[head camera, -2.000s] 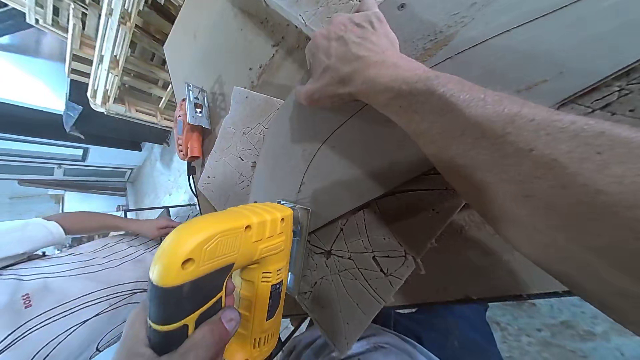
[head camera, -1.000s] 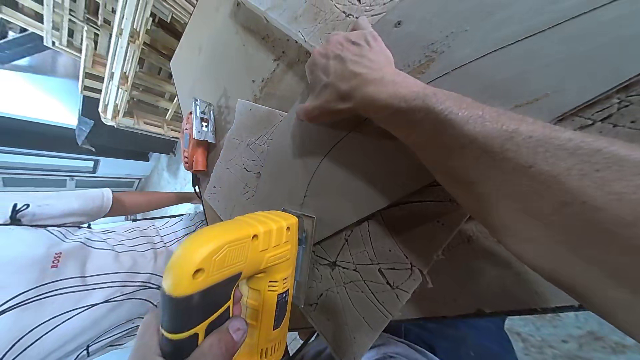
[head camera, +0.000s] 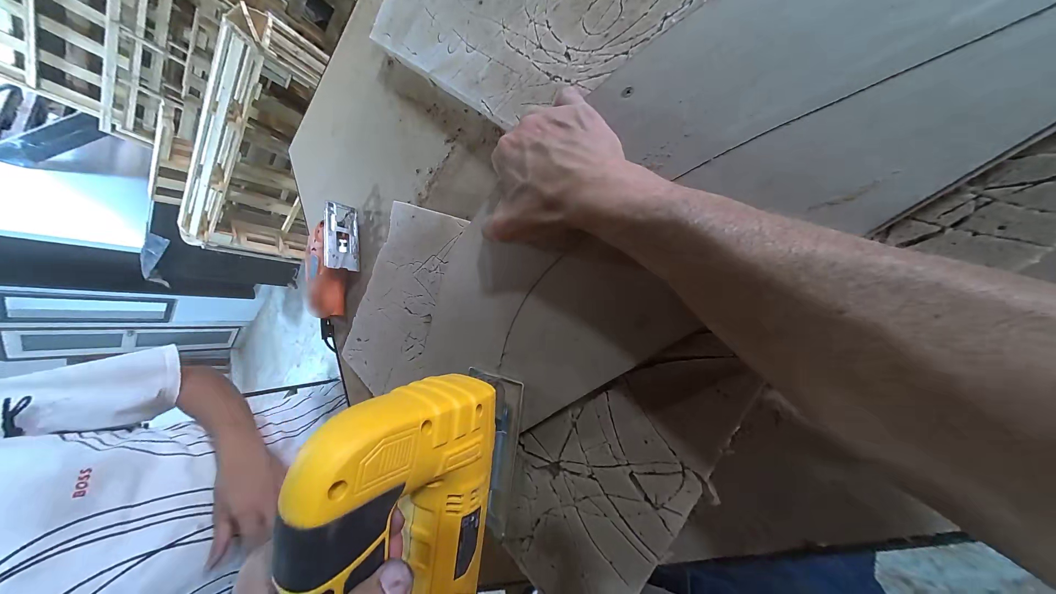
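Note:
My left hand (head camera: 388, 577), partly out of view at the bottom, grips the handle of a yellow and black jigsaw (head camera: 396, 470). The jigsaw's metal base plate (head camera: 507, 445) lies at the edge of a flat board (head camera: 602, 322), where a curved pencil line ends; its blade is hidden. Up at the board's far end, my right hand (head camera: 553, 169) presses down, thumb and fingers spread over its edge. Cracked, scored slabs (head camera: 602, 487) lie under and beside the board, one (head camera: 404, 289) to its left and another (head camera: 528, 41) by my right fingertips.
An orange jigsaw (head camera: 330, 264) with a cord sits at the worktable's left edge. A larger board (head camera: 792, 107) with a straight line lies upper right. A co-worker in a white shirt (head camera: 107, 487) stands lower left. Wooden pallets (head camera: 239, 124) are stacked upper left.
The co-worker's arm, stretched toward the table's edge near the orange jigsaw one second ago, now hangs bent lower down. Both my hands keep their holds.

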